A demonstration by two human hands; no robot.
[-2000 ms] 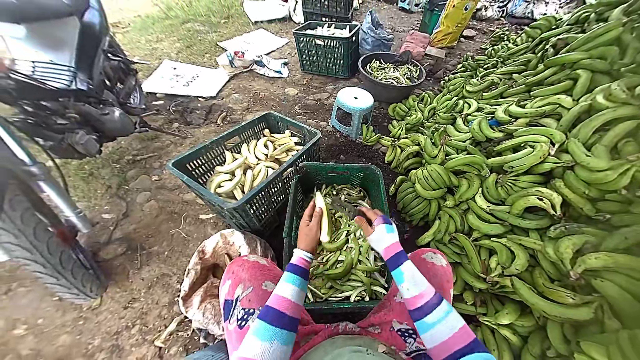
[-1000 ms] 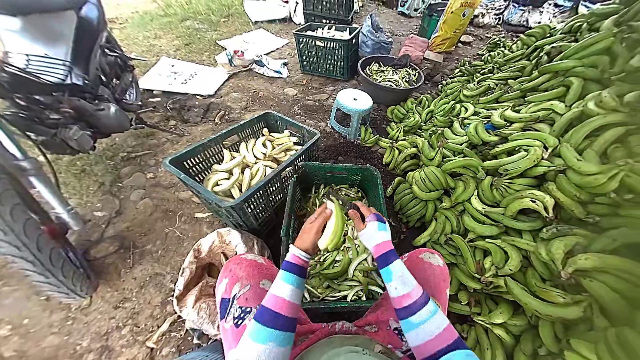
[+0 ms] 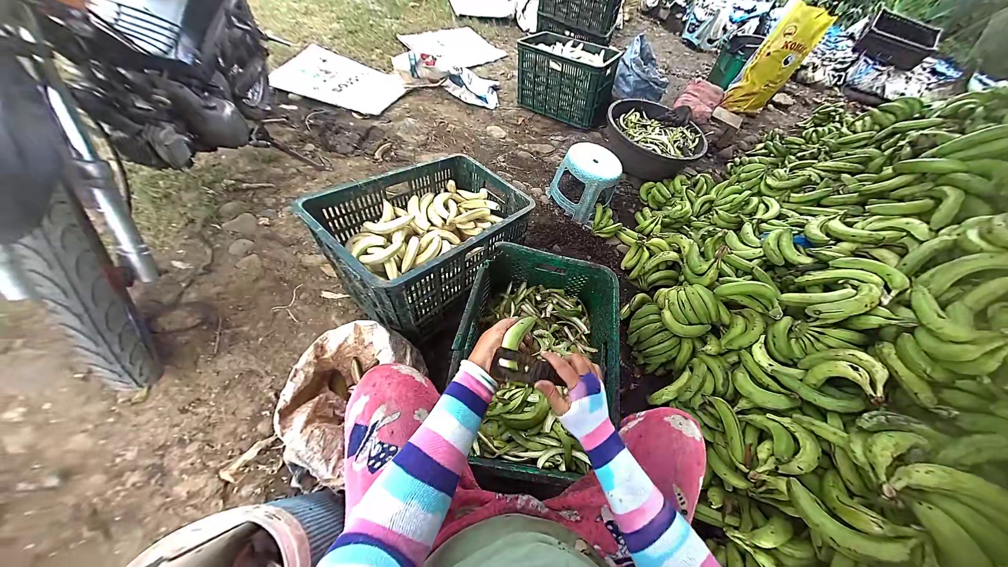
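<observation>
My left hand holds a partly peeled green banana above a green plastic crate between my knees. Beside it, my right hand has its fingers bent close to the fruit; a dark thing lies between the hands, too blurred to name. Green peels and some green bananas fill much of this crate. Just beyond it on the left, peeled pale bananas lie in another green crate.
Bunches of green bananas are heaped on my right. Ahead stand a light blue plastic stool, a black basin of peels and a crate. A motorcycle is at the left, a crumpled sack by my left knee.
Two seconds ago a pale, peeled banana was upright in my left hand; now a green one is there. The banana was held between both hands one second ago. The crates have stayed in place.
</observation>
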